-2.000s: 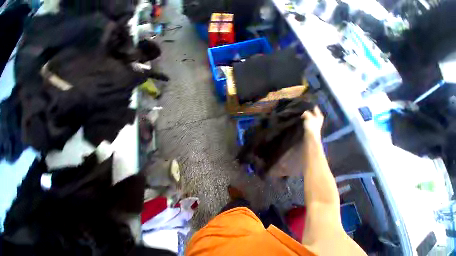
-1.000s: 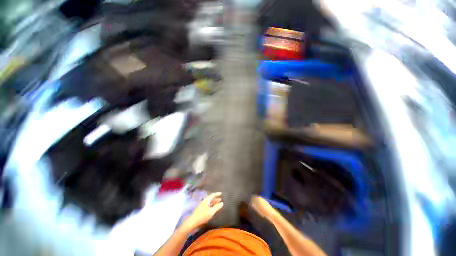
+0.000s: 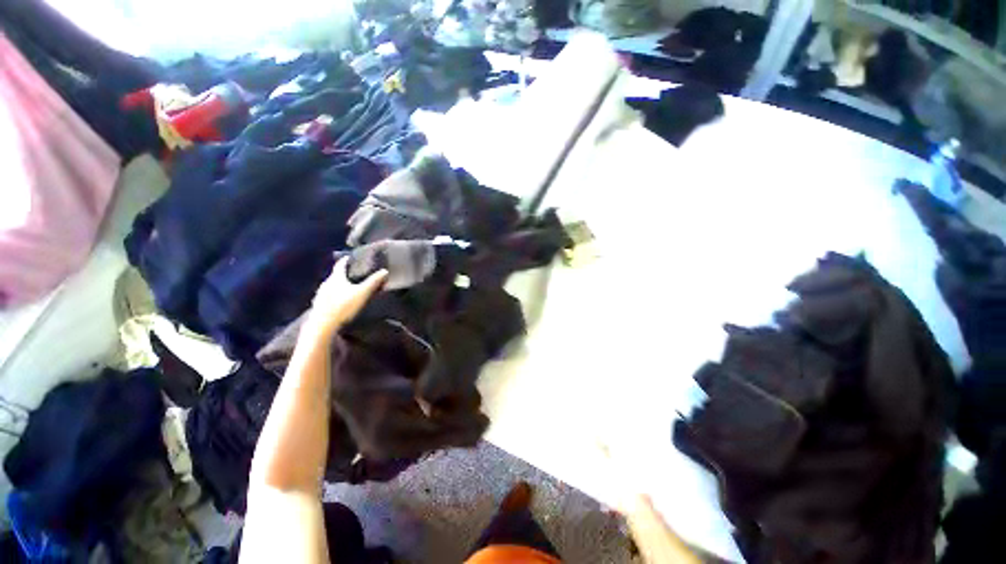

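My left hand [image 3: 349,293] grips the folded edge of a dark grey-brown cloth piece [image 3: 403,262], part of a heap of cut garment pieces [image 3: 414,380] at the left edge of the white table [image 3: 618,364]. The heap hangs partly over the table's edge. My right hand [image 3: 651,531] is low at the table's front edge, blurred and cut off by the picture's bottom. Its fingers are not clear. A second heap of dark brown cloth [image 3: 838,419] lies on the table's right side.
Navy garments [image 3: 248,242] are piled left of the table. More dark cloth [image 3: 83,441] lies low at the left. Pink fabric [image 3: 44,176] hangs at the far left. A clear bottle [image 3: 946,176] stands at the far right. My shoe [image 3: 515,498] shows on the grey floor.
The view has turned from the aisle with blue crates to the cloth-covered white table. My left hand, empty one second ago, now holds dark cloth.
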